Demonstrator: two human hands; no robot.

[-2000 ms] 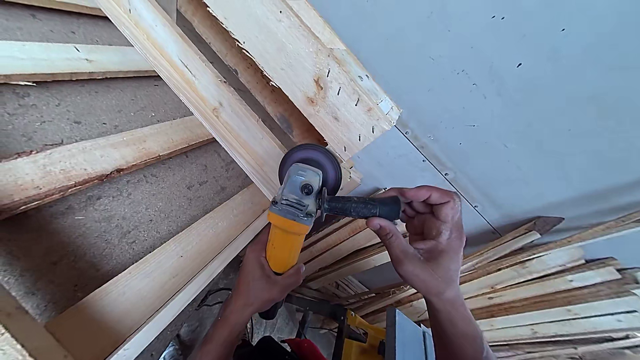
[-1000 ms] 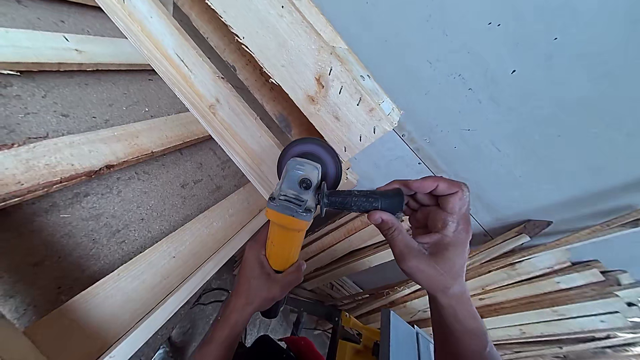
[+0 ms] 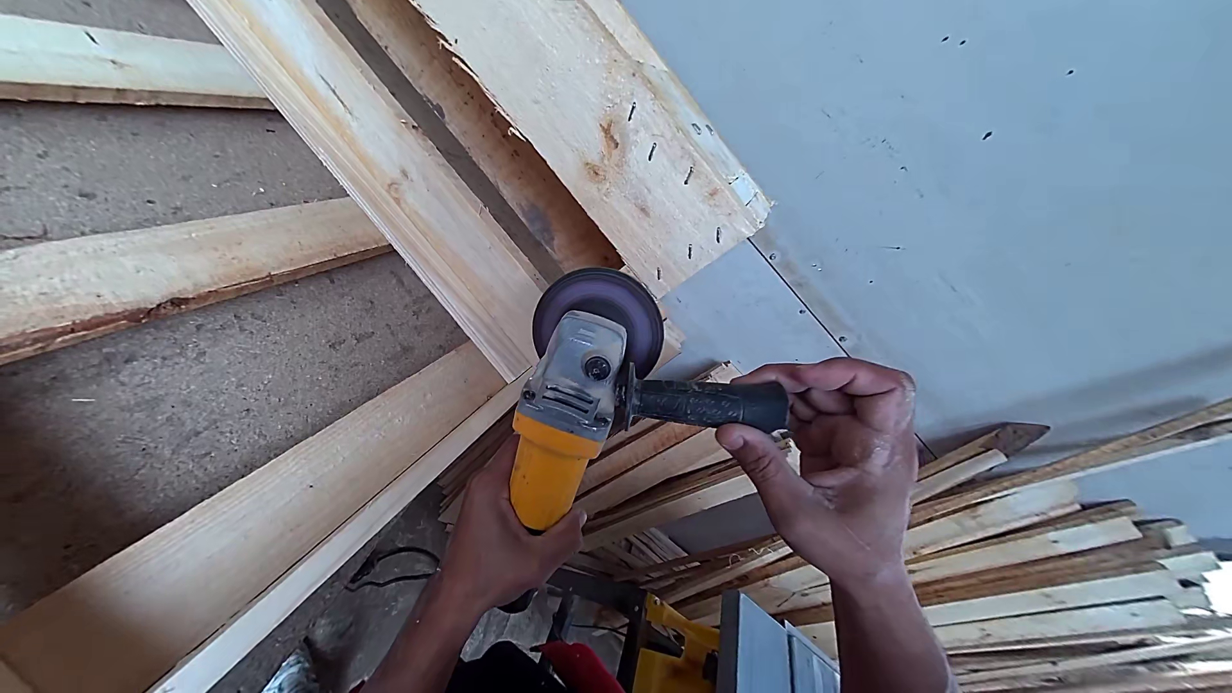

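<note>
A yellow and grey angle grinder with a dark abrasive disc is at the middle of the view. My left hand is wrapped around its yellow body from below. The black side handle points right, and my right hand pinches its end between thumb and forefinger, the palm turned up. The disc lies over the corner of a wooden frame, at the lower end of a pale board. Beside it, a wider board bears several staples or nails. The disc's contact with the wood cannot be told.
More boards span the left over a rough grey floor. A stack of rough wooden slats lies at lower right, against a grey panel wall. Below, a yellow and black machine and a cable show.
</note>
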